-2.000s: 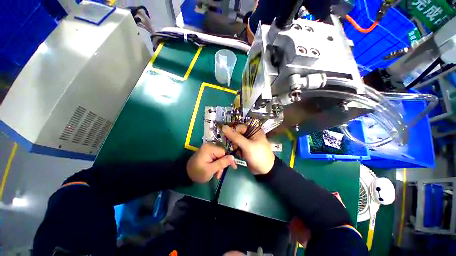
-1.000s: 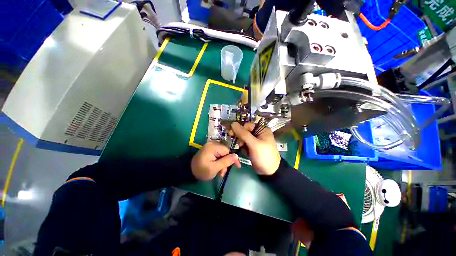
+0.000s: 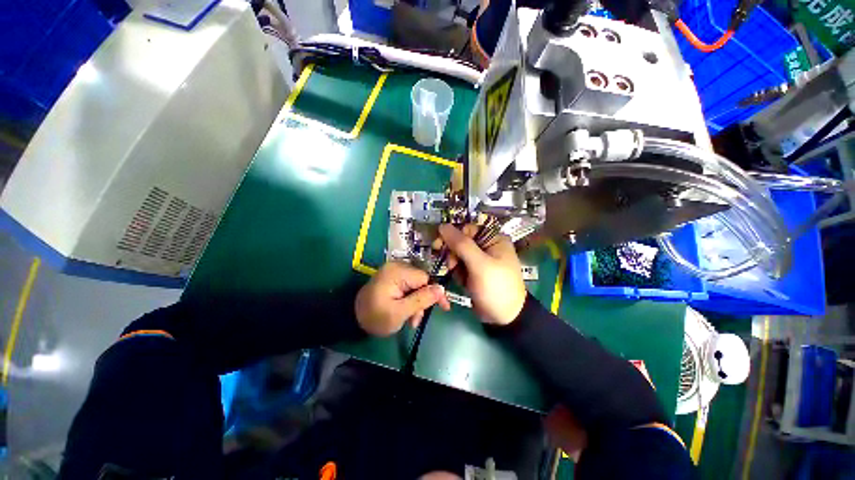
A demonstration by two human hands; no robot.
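Note:
My left hand (image 3: 396,298) pinches a black cable (image 3: 420,330) between thumb and fingertips; the cable's tail hangs over the bench's front edge. My right hand (image 3: 489,279) holds a cable bundle (image 3: 488,230) with its ends fanned up beside the machine head; its fingertips are at the silver fixture (image 3: 403,225). The fixture lies inside the yellow tape square, left of the machine head (image 3: 600,94). The fingers hide the cable's upper end.
A clear plastic cup (image 3: 431,111) stands behind the fixture. An off-white cabinet (image 3: 141,141) is at the left. Clear air tubing (image 3: 750,206) loops right of the head, over a blue parts bin (image 3: 647,292). A fan (image 3: 694,361) is at the right bench edge.
Both hands stay close together at the fixture; the right fingertips have shifted slightly. The view has moved a little, so the bench and machine sit differently in the picture.

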